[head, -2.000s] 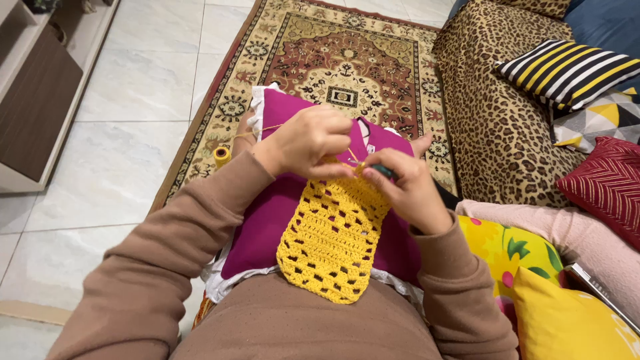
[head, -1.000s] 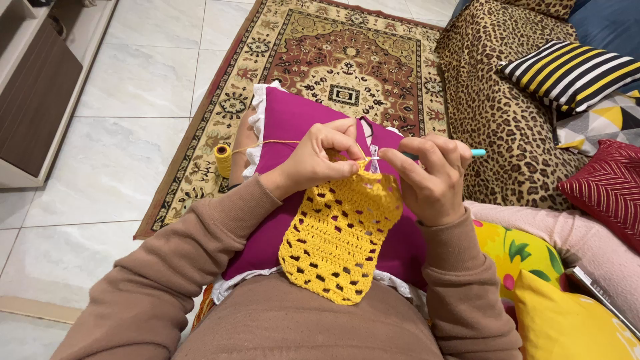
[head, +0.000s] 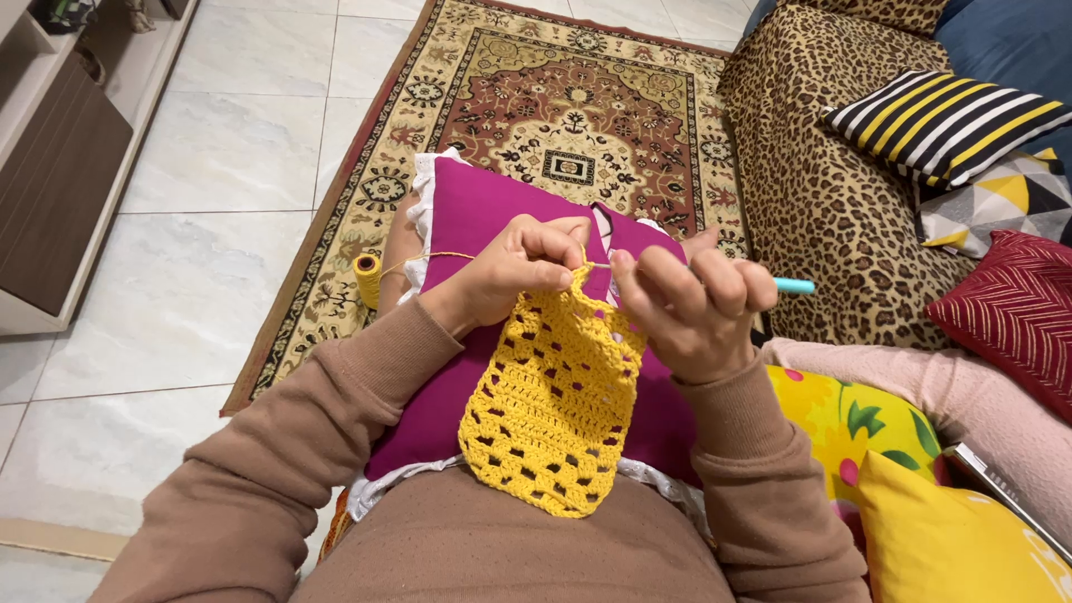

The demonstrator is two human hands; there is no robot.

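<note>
My left hand (head: 532, 266) pinches the top edge of a yellow crochet piece (head: 544, 402), which hangs down over a magenta cushion (head: 469, 197) with white ruffled trim on my lap. My right hand (head: 699, 306) is closed around a crochet hook (head: 793, 286), whose turquoise handle end sticks out to the right. The hook's thin metal shaft meets the yarn loop at my left fingertips. From my left hand a yellow strand runs left to a yarn spool (head: 367, 280) beside my leg. The fingers hide the middle of the hook.
A patterned rug (head: 578, 100) lies on the tiled floor ahead. On the right stand a leopard-print sofa (head: 812, 167) with a striped cushion (head: 946, 126), a red cushion (head: 1017, 314) and a yellow cushion (head: 946, 536). Another person's pink-clad leg (head: 963, 402) rests there. A cabinet (head: 67, 159) stands left.
Two seconds ago my right hand was closer to my left, with the hook pointing differently; it has moved right and the turquoise end now shows beyond it. My left hand keeps its pinch on the crochet piece.
</note>
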